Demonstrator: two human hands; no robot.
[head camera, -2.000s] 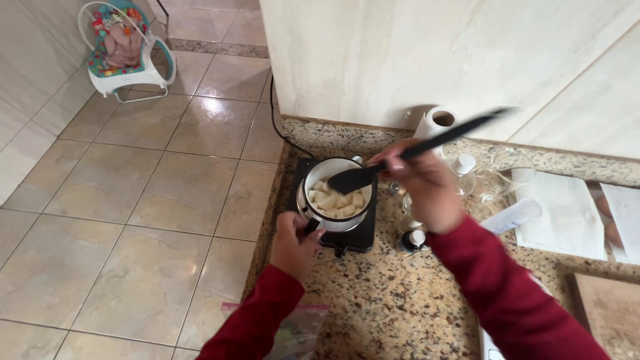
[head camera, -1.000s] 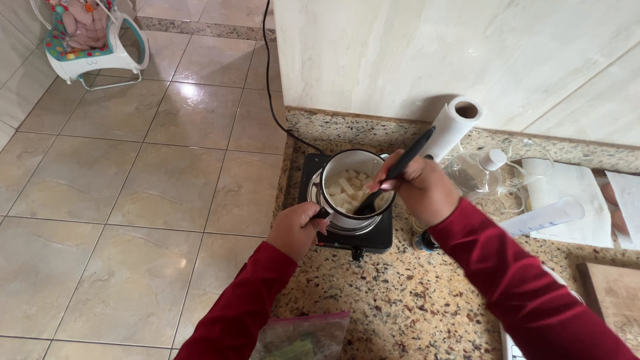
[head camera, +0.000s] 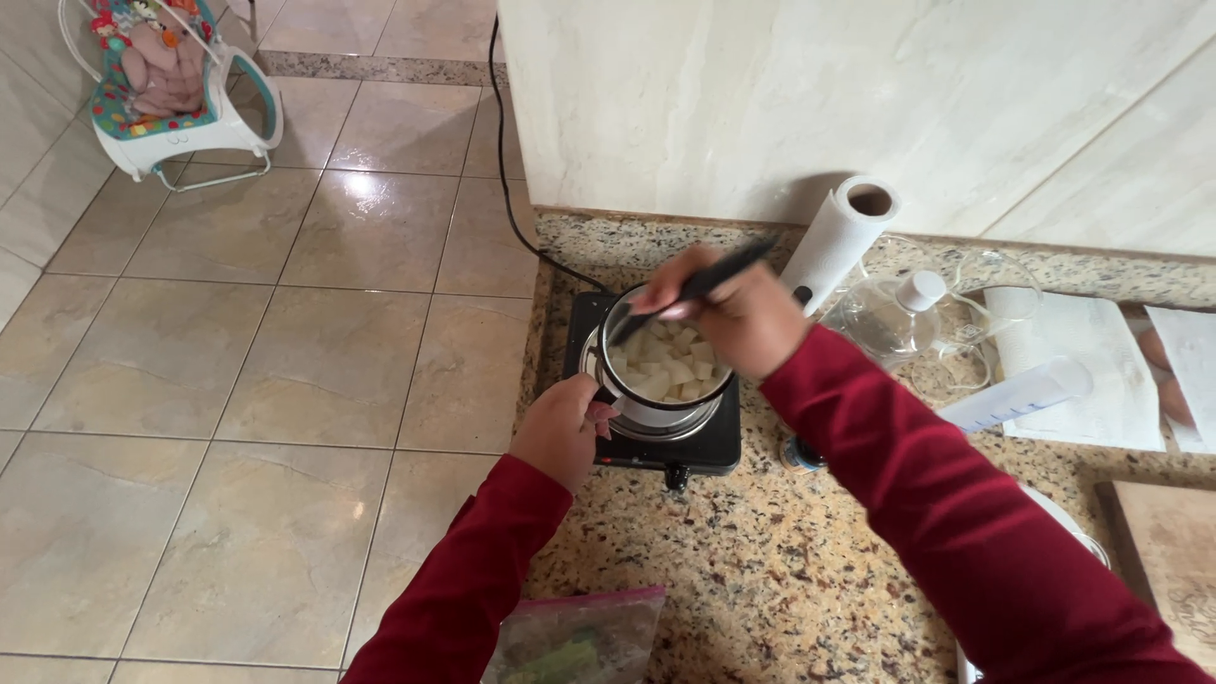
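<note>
A white saucepan with a black rim (head camera: 655, 412) stands on a black electric hot plate (head camera: 724, 454) and holds pale cubed pieces of food (head camera: 673, 359). My left hand (head camera: 562, 427) grips the saucepan's dark handle at its near left side. Over the saucepan, my right hand (head camera: 731, 309) is closed around a black spatula (head camera: 727, 269), whose lower end reaches down inside the left part of the pan. That end is blurred and partly covered by my fingers.
A paper towel roll (head camera: 841, 242), a clear bottle with a white cap (head camera: 888, 318) and a measuring cylinder (head camera: 1026, 394) are right of the hot plate. A wooden board (head camera: 1173, 541) lies at far right, a zip bag (head camera: 579, 641) at the near edge. A baby seat (head camera: 180, 123) stands on the floor.
Since one second ago, the spatula's lower end has gone from the right side of the saucepan to its left side. My left hand stays on the handle.
</note>
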